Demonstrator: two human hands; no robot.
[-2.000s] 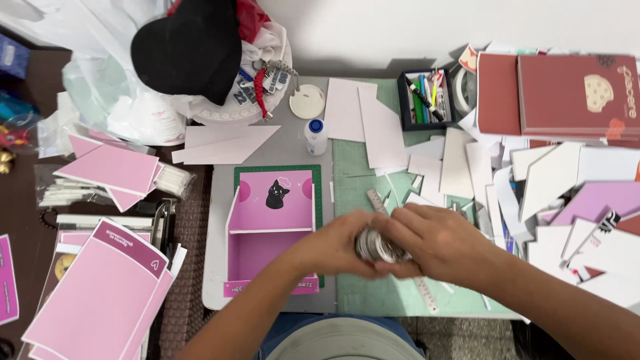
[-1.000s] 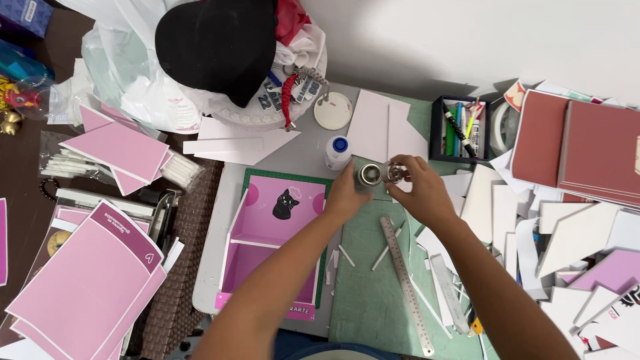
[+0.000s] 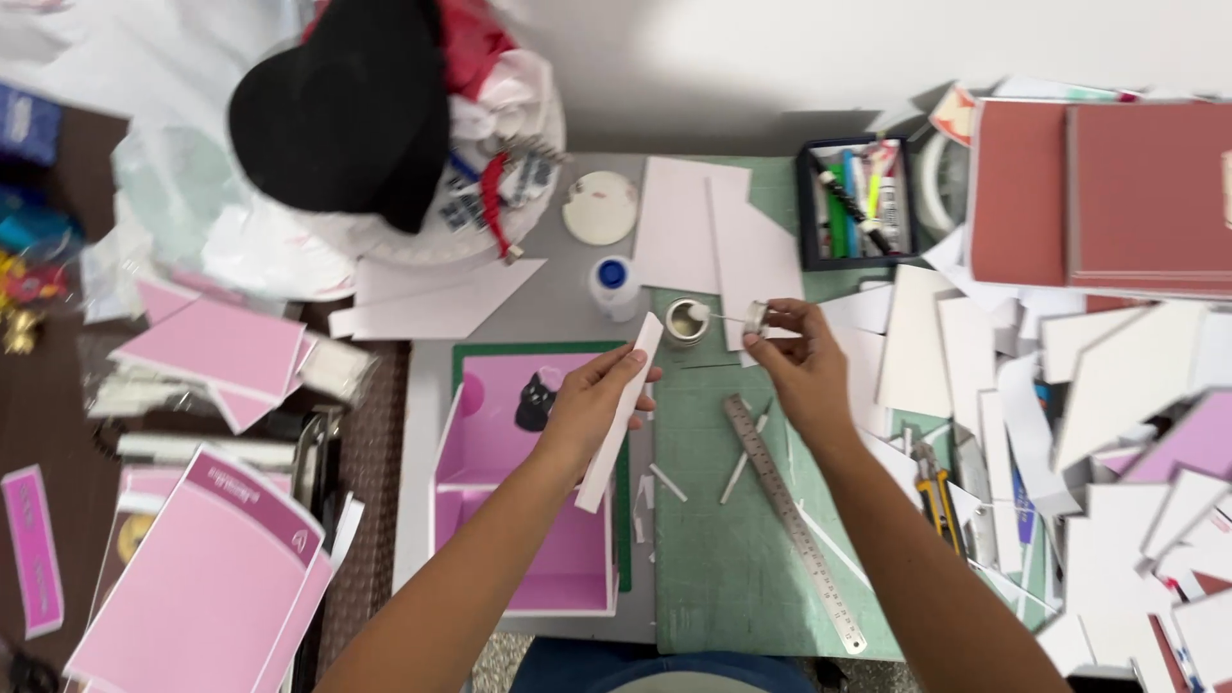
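My left hand (image 3: 592,399) holds a narrow white board strip (image 3: 616,428) upright at a slant, over the right side of a pink open box (image 3: 525,472) with a black cat picture. In my right hand (image 3: 801,356) is a metal jar lid (image 3: 756,318) with a thin wire stem and a white dauber at its end. The dauber is over the rim of a small open metal can (image 3: 687,322). A white bottle with a blue cap (image 3: 613,287) stands left of the can.
A steel ruler (image 3: 799,529) lies on the green cutting mat (image 3: 703,597) with thin offcuts. A pen box (image 3: 855,202), a yellow utility knife (image 3: 934,491) and white board scraps (image 3: 924,356) are at the right. A black cap (image 3: 342,115) and pink sheets (image 3: 192,587) are at the left.
Both hands were around the can at first; it now stands on the mat, open. My right hand has lifted its lid and dauber, and my left hand has taken hold of the white strip.
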